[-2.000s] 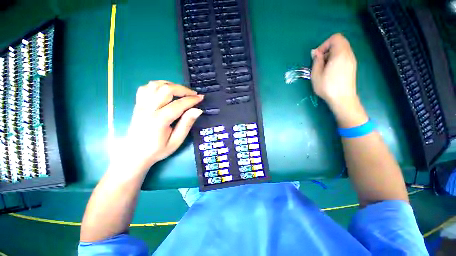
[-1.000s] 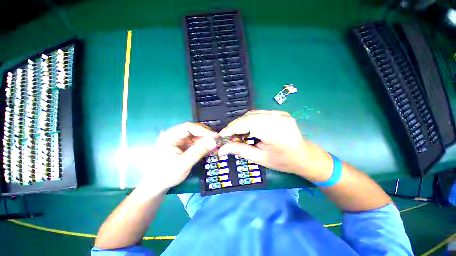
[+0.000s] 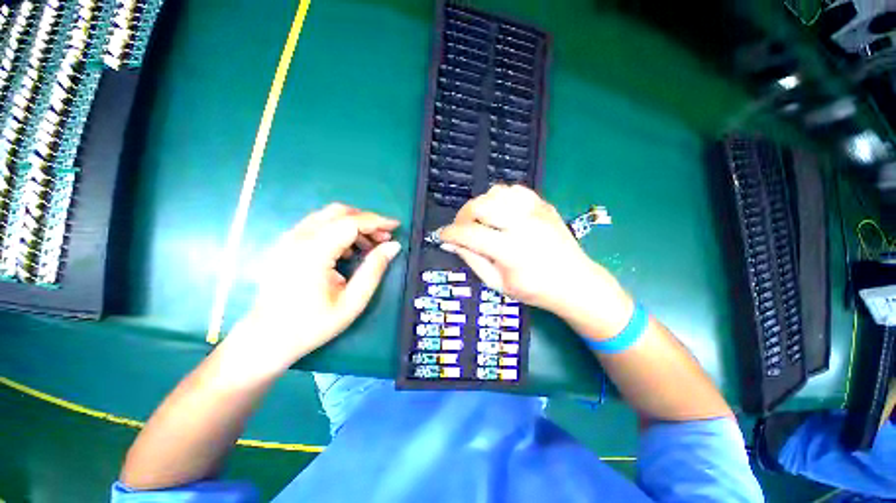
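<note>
The slotted working tray (image 3: 417,339) lies in front of me, with dark black parts (image 3: 462,128) in two columns at its far end and bright circuit boards (image 3: 439,345) at its near end. My right hand (image 3: 521,251) is over the tray's middle, its fingertips pinching a small circuit board assembly (image 3: 432,237) at the left column; the fingers hide part of it. My left hand (image 3: 319,280) is just left of the tray, thumb and forefinger apart and empty. A board cluster (image 3: 589,222) lies right of the tray, beside my right wrist.
A board supply tray (image 3: 93,196) is at the far left, cut off by the edge. A yellow tape line (image 3: 257,162) runs between it and the working tray. A black-part tray (image 3: 761,265) stands at the right. Another person's blue sleeve (image 3: 835,452) shows at the lower right.
My hands came together over the tray, then parted. My left hand has moved off to the left; my right hand holds a small board at the left column. The view has turned.
</note>
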